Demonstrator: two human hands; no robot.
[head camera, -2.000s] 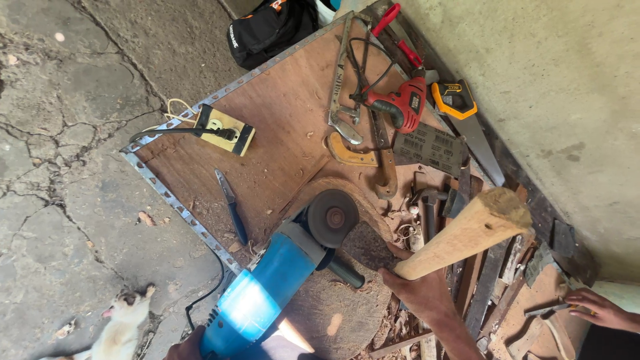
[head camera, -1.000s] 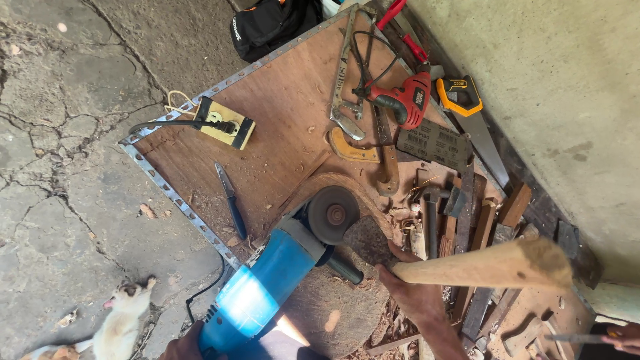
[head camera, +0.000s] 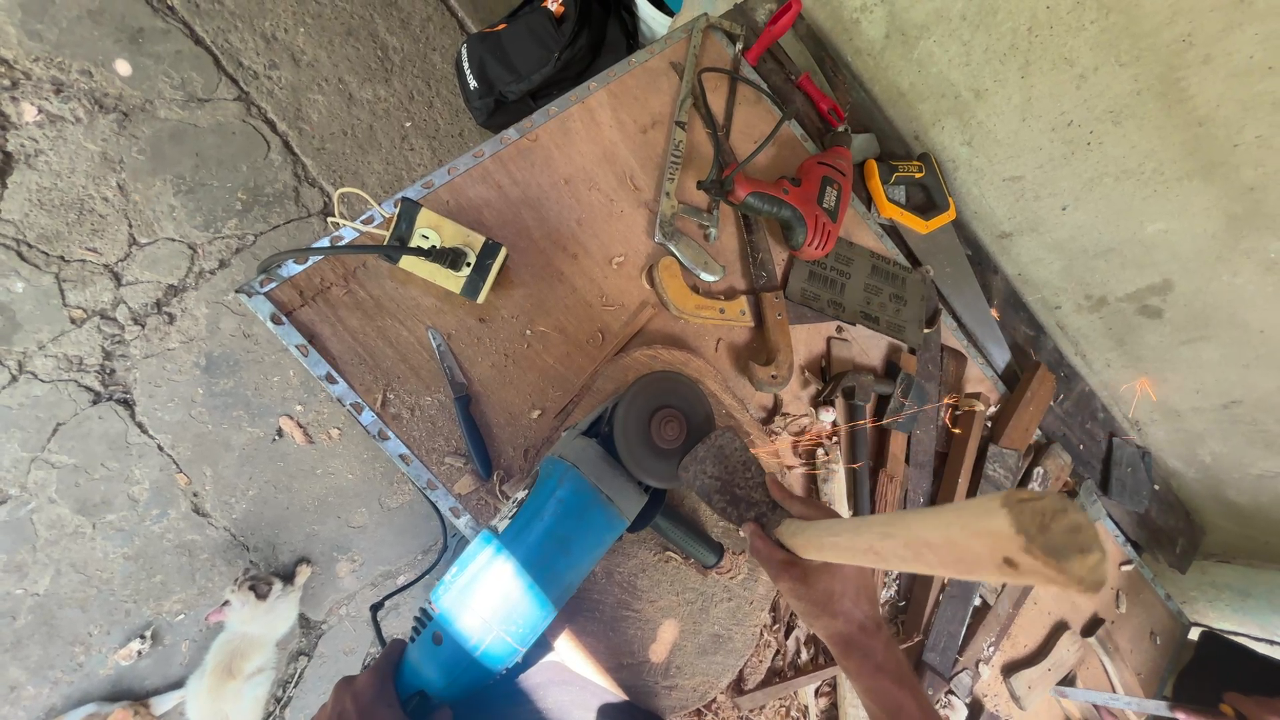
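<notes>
My left hand (head camera: 365, 690), at the bottom edge, grips the rear of a blue angle grinder (head camera: 510, 590). The grinder's disc (head camera: 664, 428) meets the edge of a rusty metal blade (head camera: 733, 478), and orange sparks (head camera: 850, 435) fly off to the right. My right hand (head camera: 815, 570) holds that blade's tool near its neck, with the thick wooden handle (head camera: 940, 538) pointing right. The grinder's side handle (head camera: 685, 535) lies over a round wood block (head camera: 665, 610).
A wooden board with a metal edge (head camera: 350, 380) carries a knife (head camera: 460, 405), an outlet box (head camera: 447, 250), a red drill (head camera: 800, 200) and a handsaw (head camera: 940, 250). Wood and metal pieces (head camera: 925, 440) lie right. A cat (head camera: 245, 640) lies lower left. Another person's hand (head camera: 1240, 706) is lower right.
Sparks now show where none were plain before. The wooden handle has swung lower than two seconds ago. The other person's hand has moved down toward the lower right corner.
</notes>
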